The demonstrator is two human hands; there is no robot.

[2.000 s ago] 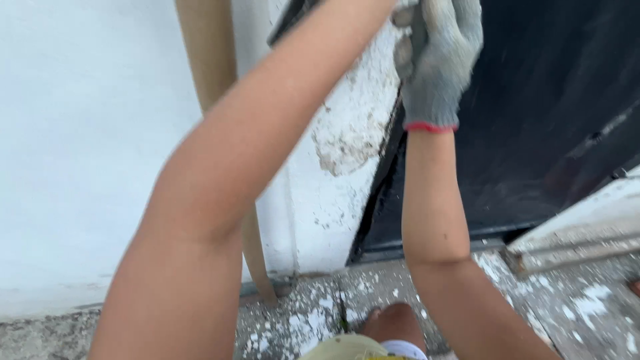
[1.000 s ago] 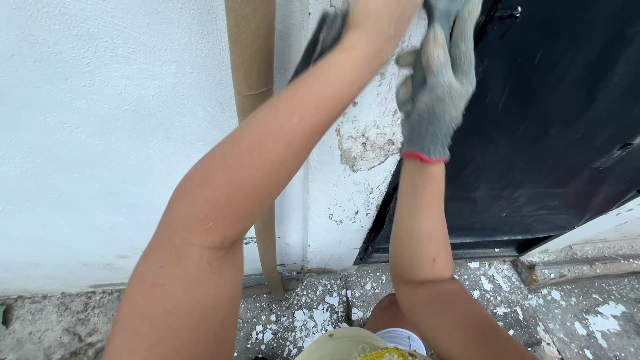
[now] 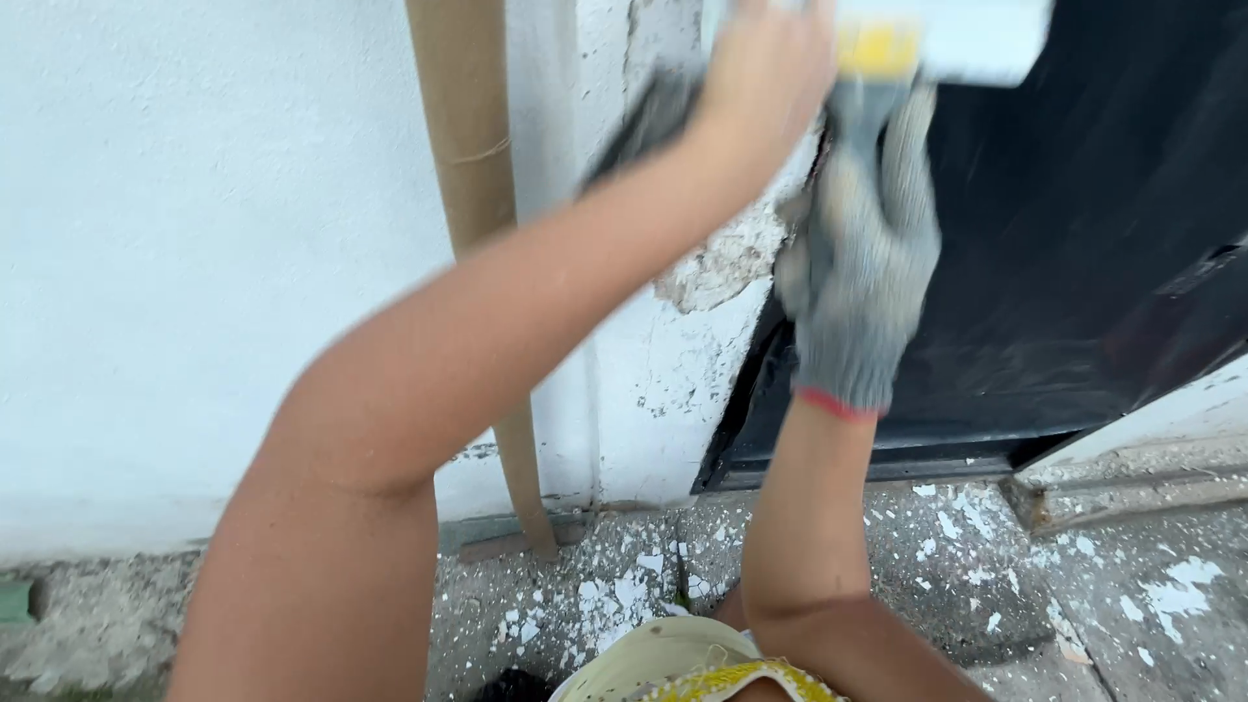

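At the top of the head view my right hand (image 3: 863, 258), in a grey knit glove with a red cuff, grips the grey handle of a wide scraper-like tool (image 3: 980, 39) with a yellow middle and a pale, blurred blade. My bare left hand (image 3: 770, 73) is raised beside that tool, blurred; a dark, blurred object (image 3: 648, 127) shows behind its wrist, and whether the hand holds it I cannot tell. Behind both hands stands a white pilaster (image 3: 673, 390) with flaking paint and a patch of exposed plaster (image 3: 721, 263).
A brown cardboard tube (image 3: 468, 117) leans against the white wall (image 3: 214, 244). A black metal door (image 3: 1082, 195) is at the right, above a concrete ledge (image 3: 1150, 487). Paint chips lie over the concrete floor (image 3: 907, 565). A pale bucket-like container (image 3: 643, 653) is at the bottom, near my body.
The yellow part and pale blade of the tool have come into view above my gloved hand. My left hand now shows in the frame beside them.
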